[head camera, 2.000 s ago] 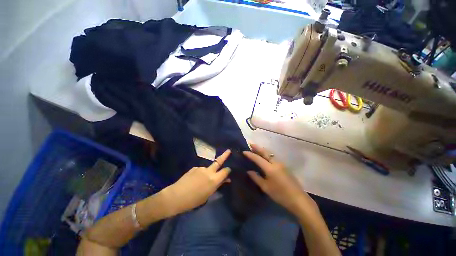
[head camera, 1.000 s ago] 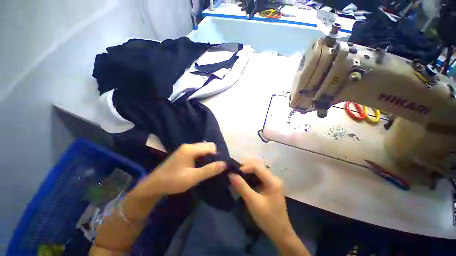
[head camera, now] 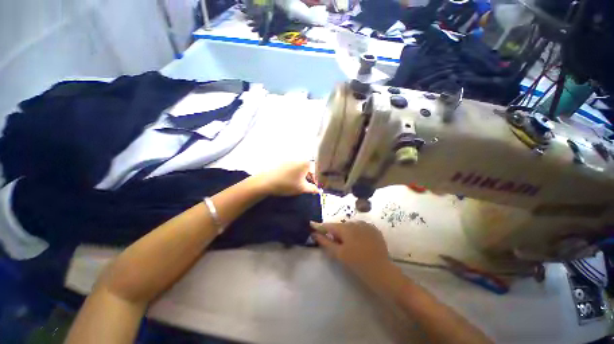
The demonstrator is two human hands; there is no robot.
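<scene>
A dark navy garment (head camera: 202, 208) with white parts (head camera: 161, 144) lies on the machine table, and its narrow end reaches under the needle area of the cream HIKARI sewing machine (head camera: 431, 148). My left hand (head camera: 294, 180) lies on the far edge of the dark end, close to the needle, fingertips partly hidden by the machine head. My right hand (head camera: 347, 240) pinches the near corner of the dark end, just right of and in front of the needle area. The needle and presser foot are not clearly visible.
Snips (head camera: 478, 277) lie on the bed's front right. Red scissor loops (head camera: 417, 188) show partly behind the machine arm. A light-blue trough (head camera: 269, 66) stands behind the table. A dark tray (head camera: 587, 295) is at the right end. Dark cloth (head camera: 458, 67) is piled behind the machine.
Both hands have moved from the table's front edge up to the needle area, bringing the dark end with them. The dark cloth now lies stretched across the table. The camera view has shifted.
</scene>
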